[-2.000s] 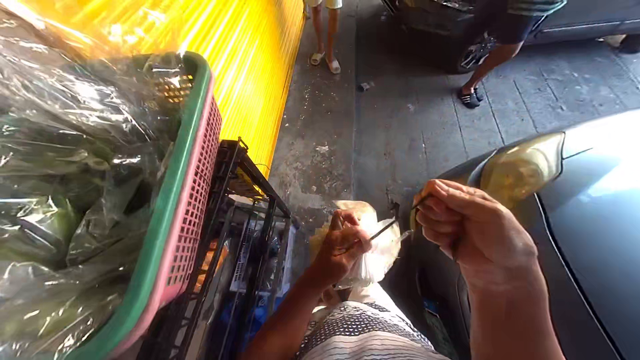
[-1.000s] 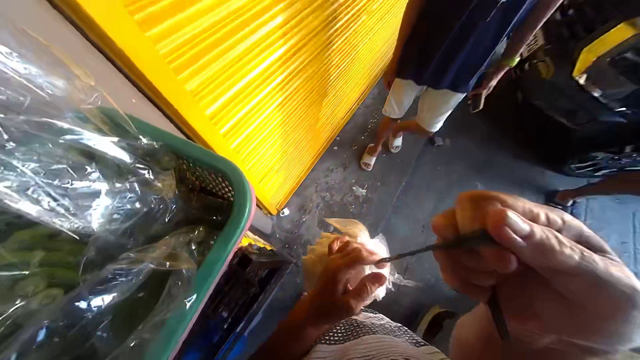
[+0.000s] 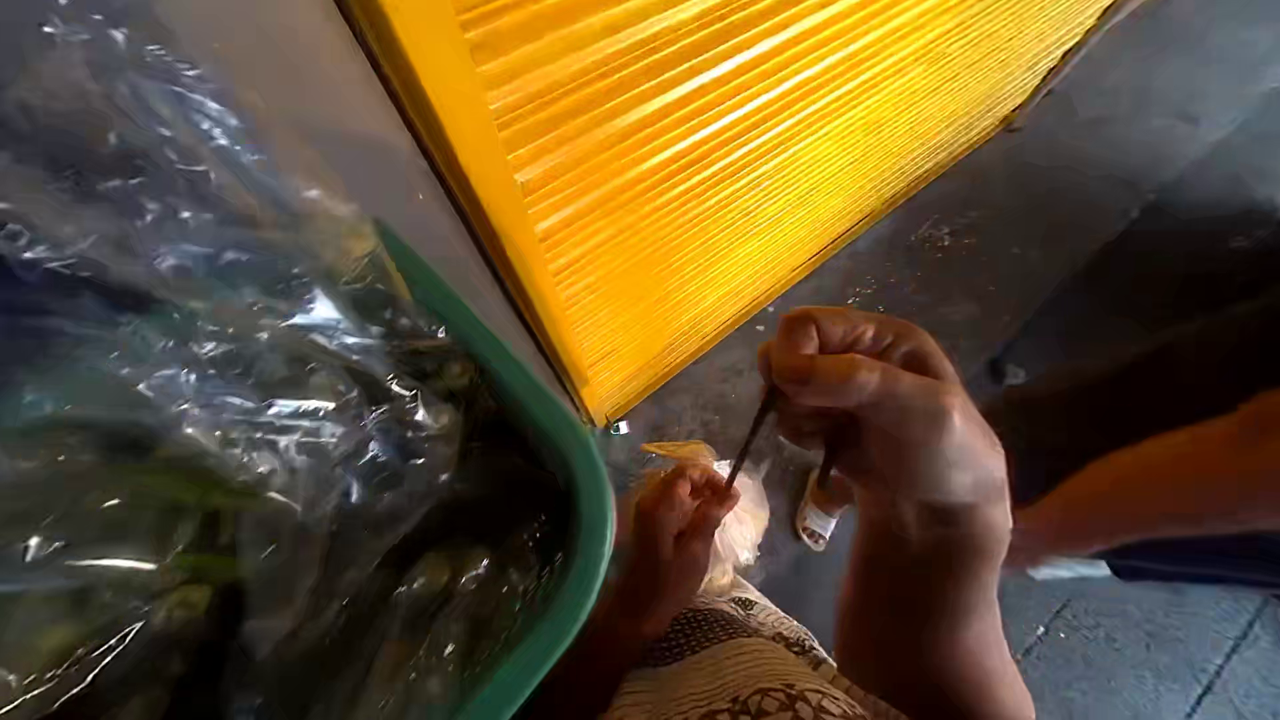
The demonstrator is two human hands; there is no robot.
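My right hand (image 3: pixel 880 410) is closed on a thin dark strip (image 3: pixel 750 440), which looks like a cord or strap; a dark end shows below the fingers. The strip runs down and left to my left hand (image 3: pixel 680 530), whose fingertips pinch its other end. Behind and beside the left hand is a pale plastic bag (image 3: pixel 740 520); whether that hand also holds the bag cannot be told. Both hands are above my patterned clothing (image 3: pixel 740 660).
At the left, a green-rimmed plastic basket (image 3: pixel 590 510) holds greenish contents under clear plastic (image 3: pixel 300 400). A yellow ribbed shutter or panel (image 3: pixel 720 180) slants across the top. Another person's arm (image 3: pixel 1150 490) and sandalled foot (image 3: pixel 818 520) are at the right, on grey paving (image 3: pixel 1180 640).
The view has swung strongly, bringing the basket and yellow panel closer. The strip stays between my two hands. The other person's arm now reaches in from the right.
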